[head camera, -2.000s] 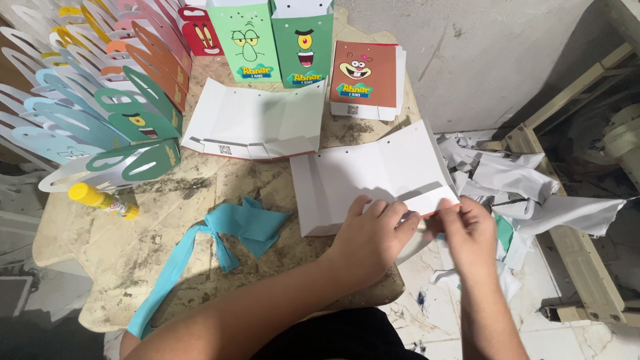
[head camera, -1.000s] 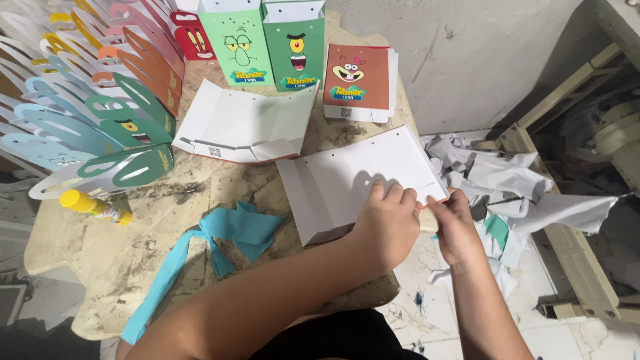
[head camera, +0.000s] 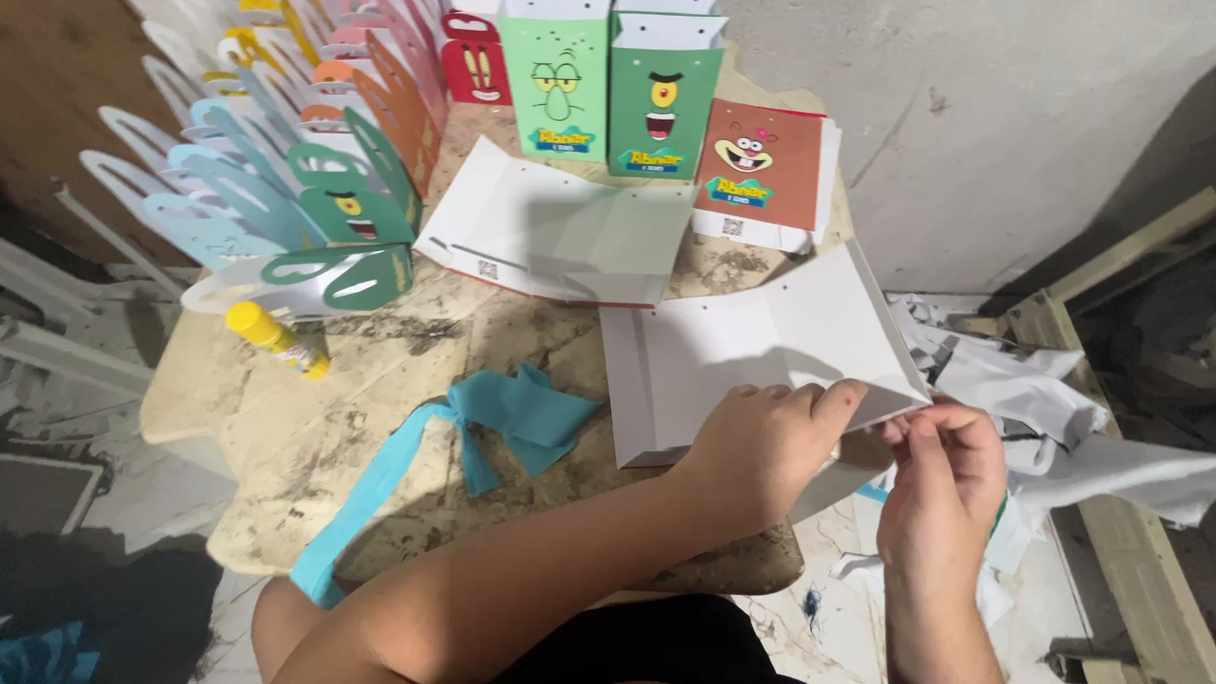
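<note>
A white paper sheet with creases and punched holes (head camera: 731, 351) lies over the right front of the table. My left hand (head camera: 769, 446) presses on its lower right part, fingers curled over the edge. At the sheet's right corner, my right hand (head camera: 945, 465) pinches the edge between thumb and fingers. Another creased white sheet (head camera: 570, 223) lies behind it. A stack of brown-faced printed paper pieces (head camera: 760, 171) rests at the back right. To the left are a strip of blue fabric or crepe paper (head camera: 513, 413) and a yellow glue stick (head camera: 275, 339).
Light green (head camera: 558, 81) and dark green (head camera: 665, 100) paper bags stand at the back, beside a small red box (head camera: 475, 59). Many handled paper boxes (head camera: 351, 204) crowd the left. White paper scraps (head camera: 1026, 399) lie right of the table, near a beige frame (head camera: 1121, 551).
The right end of the sheet under my hands now stands more raised than one second ago. My left hand's fingers have shifted toward its lower right edge.
</note>
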